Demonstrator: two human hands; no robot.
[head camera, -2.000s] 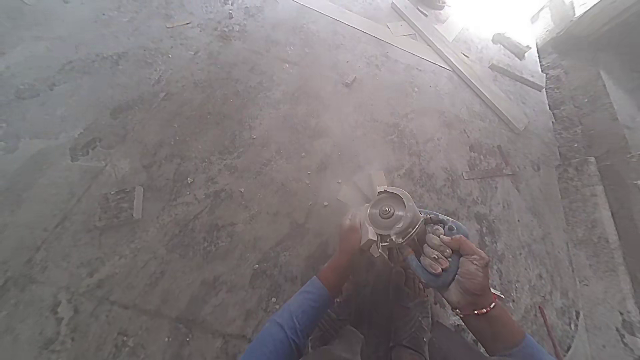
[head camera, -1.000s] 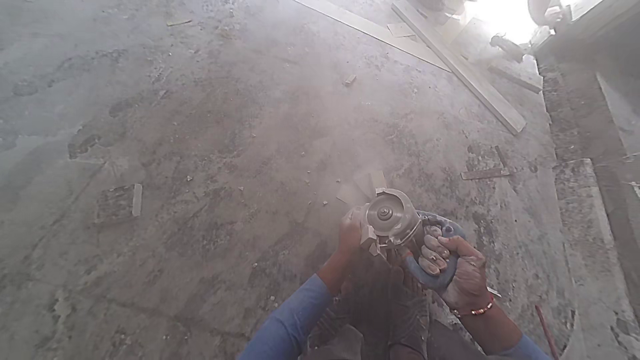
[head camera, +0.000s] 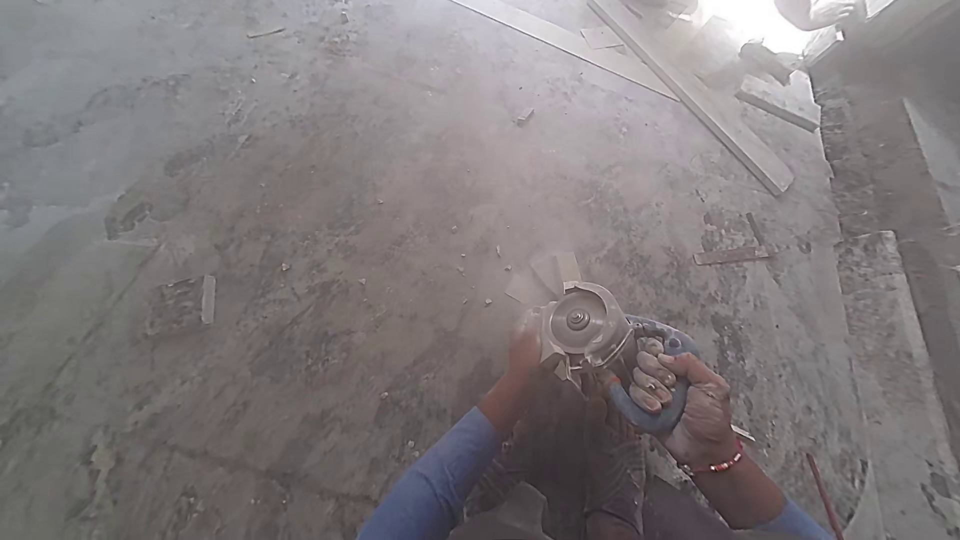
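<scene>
A handheld circular cutter (head camera: 596, 326) with a round blade, a metal guard and a blue D-shaped handle is in the lower middle. My right hand (head camera: 679, 394), dusty and with a red beaded bracelet at the wrist, is closed around the handle. My left hand (head camera: 529, 341) is at the left side of the guard, blurred by dust; whether it grips the tool or a piece beside it cannot be told. Thin pale slab pieces (head camera: 551, 276) lie on the floor just beyond the blade. Pale dust hangs around and above the cutter.
Long pale strips (head camera: 701, 105) lie crossed at the upper right, near a short block (head camera: 780, 101). A try square (head camera: 733, 255) lies to the right. A small offcut (head camera: 208, 300) is on the concrete floor at left. A raised ledge (head camera: 892, 360) runs along the right. Part of a person's arm (head camera: 814, 11) shows at top right.
At the top right the other person's hand or arm has come into view. My hands and the cutter stay in nearly the same place.
</scene>
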